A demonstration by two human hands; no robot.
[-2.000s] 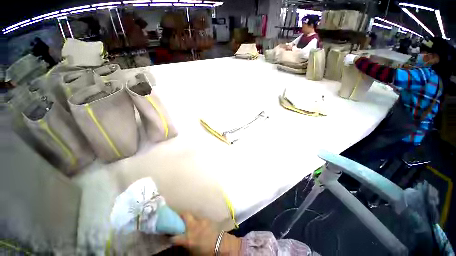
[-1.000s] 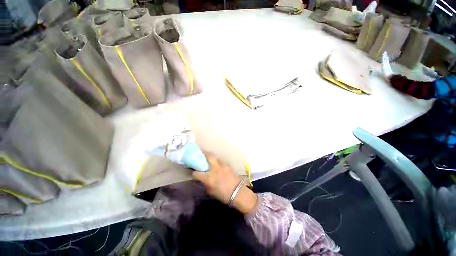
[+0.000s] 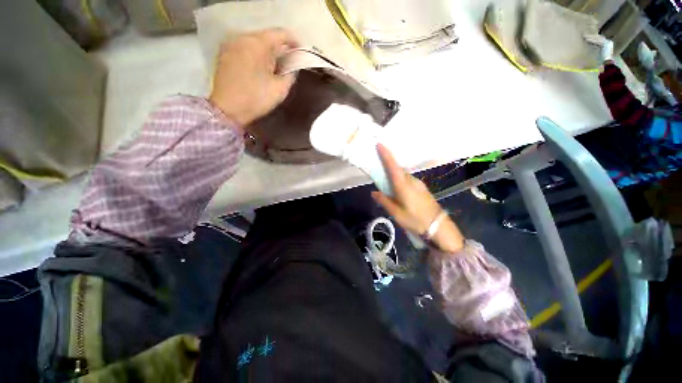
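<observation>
A grey-beige bag (image 3: 209, 34) lies on the table with its mouth turned towards me, and its dark brown lining (image 3: 299, 108) shows. My left hand (image 3: 254, 75) grips the pale top edge of the mouth and holds it open. My right hand (image 3: 413, 200) holds the pale blue handle of a tool (image 3: 345, 135). The tool's white cloth-wrapped head is at the mouth opening, over the lining. A small dark snap (image 3: 391, 107) shows at the right corner of the mouth. I cannot tell whether the head touches the lining.
Flat pieces with yellow edges (image 3: 411, 41) and a flat bag (image 3: 557, 37) lie beyond. Another bag (image 3: 48, 90) is at the left. A pale blue curved bar (image 3: 606, 198) stands at the right. A white cord (image 3: 380, 243) hangs below the table edge. Another person's checked sleeve (image 3: 622, 93) is at the right.
My left hand has come into view and grips the bag's edge. The bag mouth is now open towards me. The tool has moved over the lining. The view has tilted down.
</observation>
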